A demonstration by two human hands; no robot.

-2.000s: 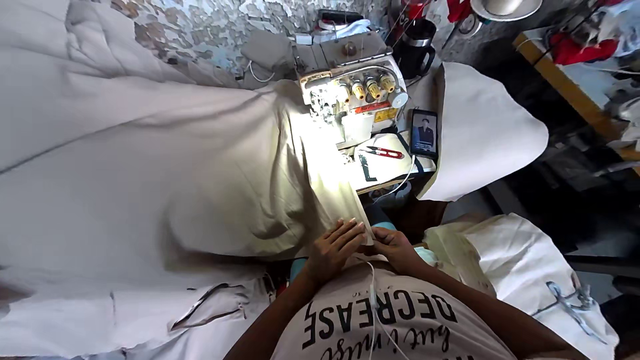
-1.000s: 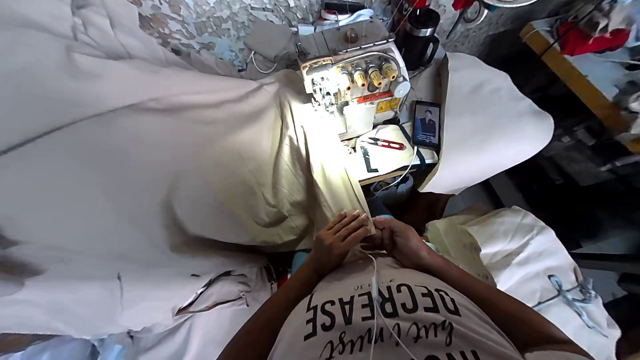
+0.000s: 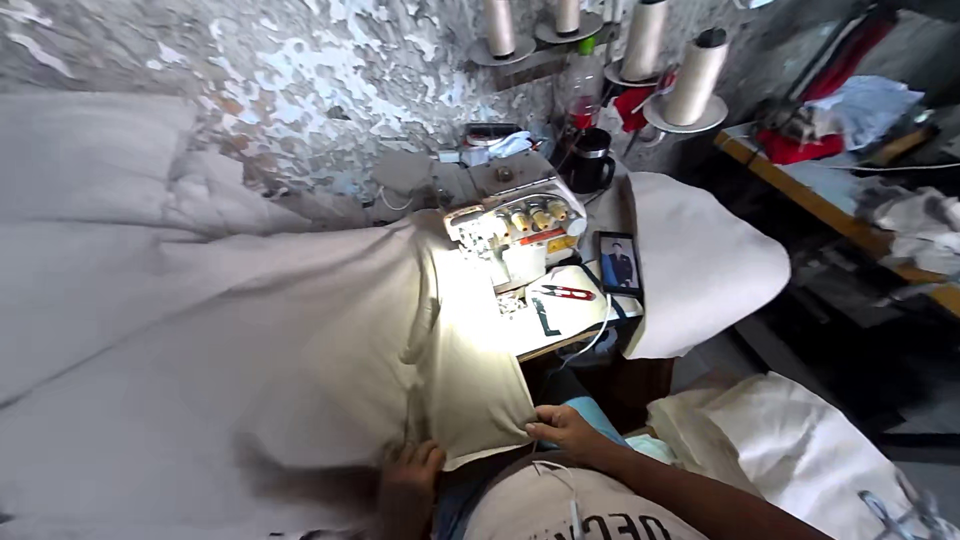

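Observation:
A large cream fabric (image 3: 300,345) lies over the left side and runs to the lit needle area of an overlock sewing machine (image 3: 517,217). My right hand (image 3: 562,431) pinches the fabric's near right corner between thumb and fingers. At the fabric's near edge, left of my right hand, my left hand (image 3: 412,465) rests with curled fingers against the cloth; whether it grips is not clear. Red-handled thread snips (image 3: 568,292) lie on a pale pad to the right of the machine's front, beside a phone (image 3: 619,264) showing a picture.
Thread cones (image 3: 697,79) stand on holders behind the machine. Near them are a black mug (image 3: 591,161) and a plastic bottle (image 3: 583,86). A cream cloth piece (image 3: 697,262) hangs over the table's right side. More pale cloth (image 3: 795,442) lies at lower right, and a white cable crosses the table edge.
My hands were close together at the fabric edge; now they are apart, the left one farther left along the cloth. The view has shifted, showing more of the wall and thread cones.

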